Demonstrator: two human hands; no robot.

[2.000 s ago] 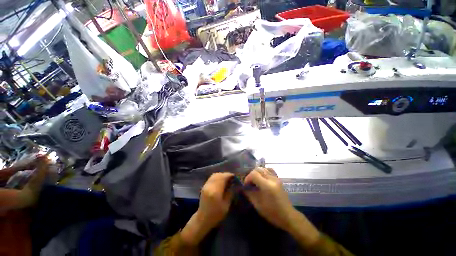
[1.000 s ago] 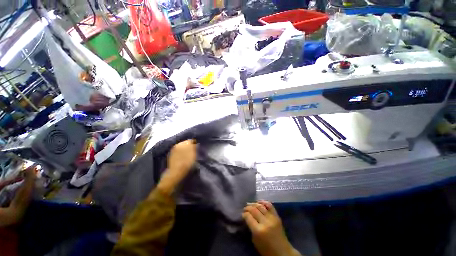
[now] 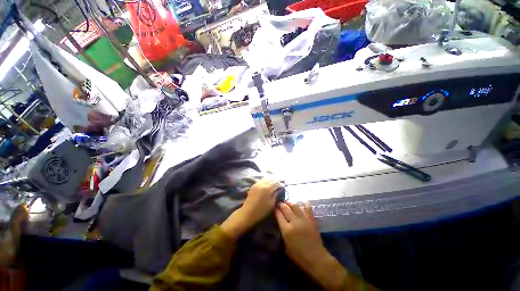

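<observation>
The dark grey garment piece lies on the white table left of the needle and hangs over the front edge. My left hand and my right hand are close together at its right edge, below the needle, both pinching a small dark edge of the cloth. The fingertips partly hide that edge. The white sewing machine with blue "JACK" lettering stands above my hands. Its presser foot is lit by a bright lamp; whether it touches cloth is unclear.
Dark fabric strips and a slim dark tool lie under the machine arm. A grey vented box stands at left, near another person's arm. Plastic bags, scraps and a red basket are behind.
My left hand has moved right from the middle of the garment to meet my right hand, which has moved up to the table edge. The view has shifted, so the machine appears further left.
</observation>
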